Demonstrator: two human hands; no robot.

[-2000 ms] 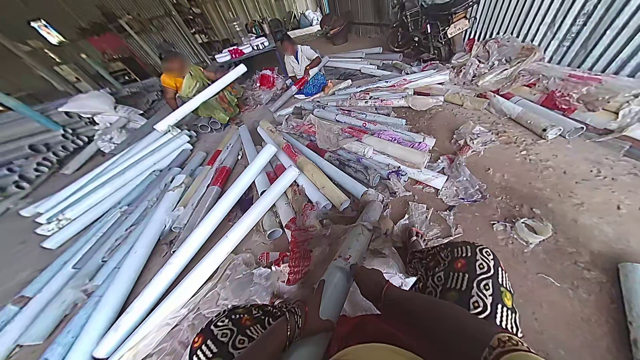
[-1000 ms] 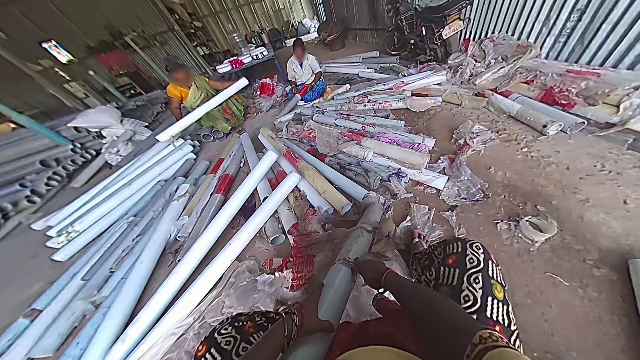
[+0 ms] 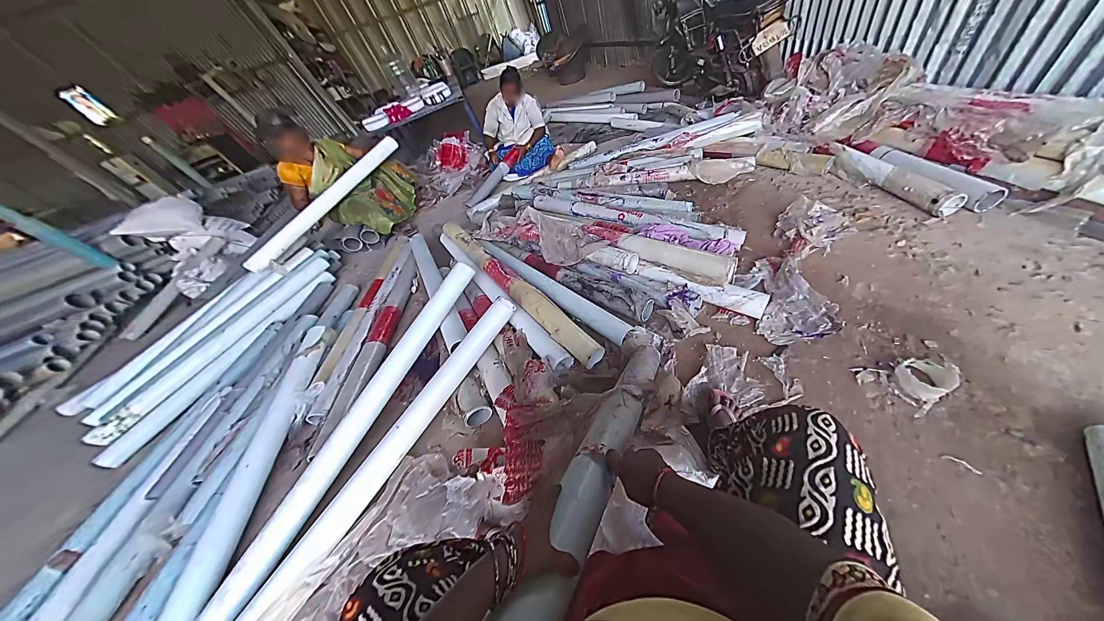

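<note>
A grey plastic pipe lies lengthwise in front of me, between my knees, with clear plastic film clinging around its far part. My left hand is at the pipe's near part, its fingers against the left side. Farther along, my right hand rests against the right side of the same pipe. Two long white pipes lie slantwise to the left, and a cream pipe with a red band lies beyond. Torn plastic film with red print is bunched beside my left hand.
Light blue pipes are heaped at the left. More wrapped pipes lie ahead. Two people sit on the floor at the back, one by a raised white pipe. A motorcycle stands near the corrugated wall; plastic scraps lie at the right.
The bare grey part of the pipe shows farther along than two seconds ago, and my right hand is still at its side. The seated person in yellow and green has bent the head down.
</note>
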